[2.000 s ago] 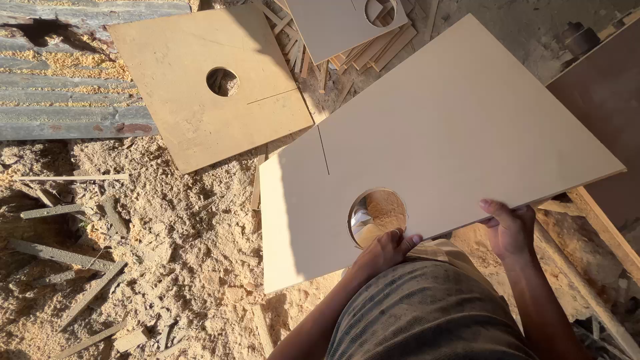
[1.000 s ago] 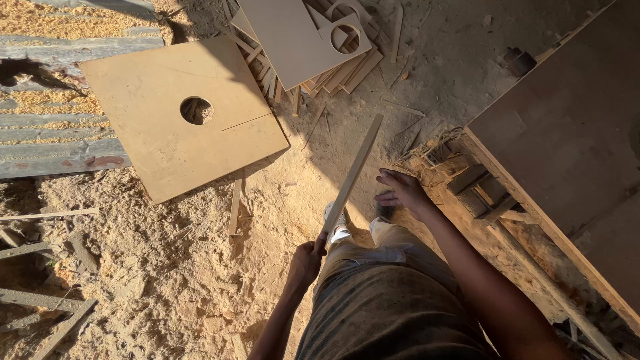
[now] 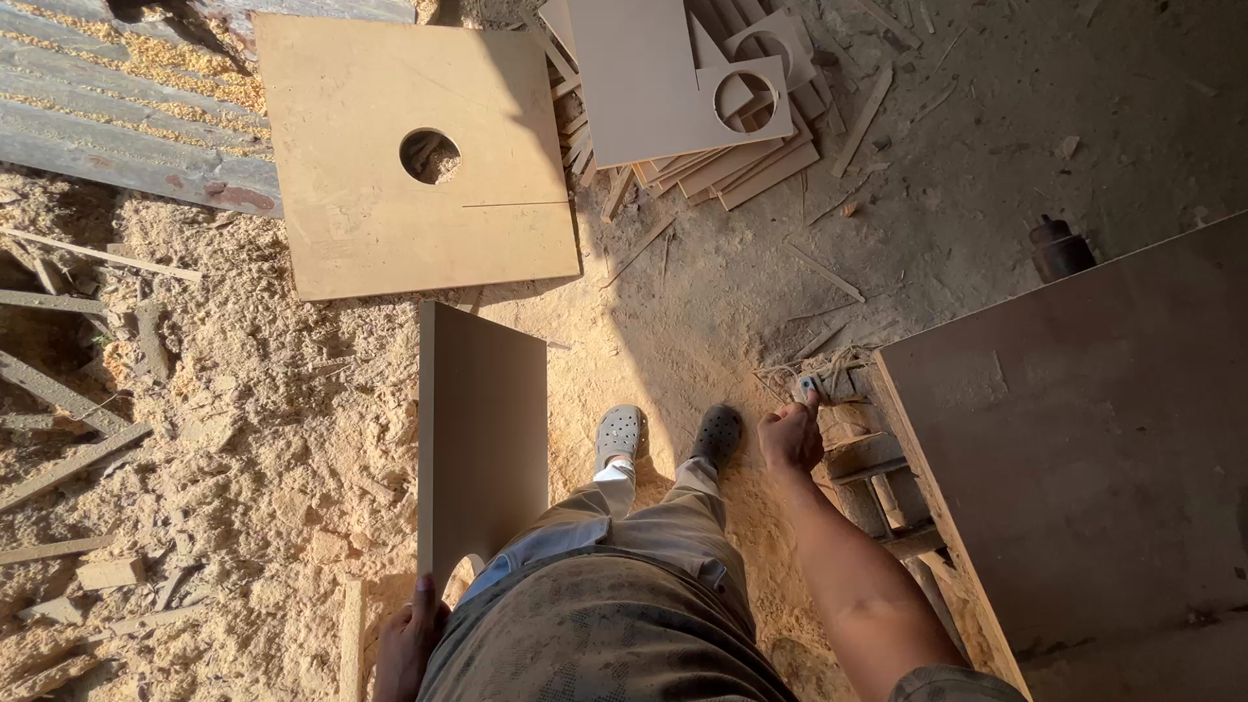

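Note:
On the left my left hand (image 3: 414, 634) grips the edge of a flat wooden board (image 3: 487, 439), which is held on edge beside my left leg; part of its round cutout shows near the hand. My right hand (image 3: 792, 434) is at the side of the wooden workbench (image 3: 1072, 439), its thumb at a small metal-looking part (image 3: 811, 386) below the bench edge. Whether the fingers hold that part cannot be told. A square board (image 3: 361, 224) with a round hole and a thin slit lies on the ground ahead.
A stack of cut boards (image 3: 639, 88) with offcuts lies at the top. Sawdust (image 3: 253, 409) and wood scraps cover the ground at left, near a corrugated metal sheet (image 3: 88, 107). A dark cylindrical object (image 3: 1061, 250) is beyond the bench.
The board with the cutout, held in both hands across my front at first, is now on edge at my left side in the left hand. My right hand has let go of it and moved to the bench side.

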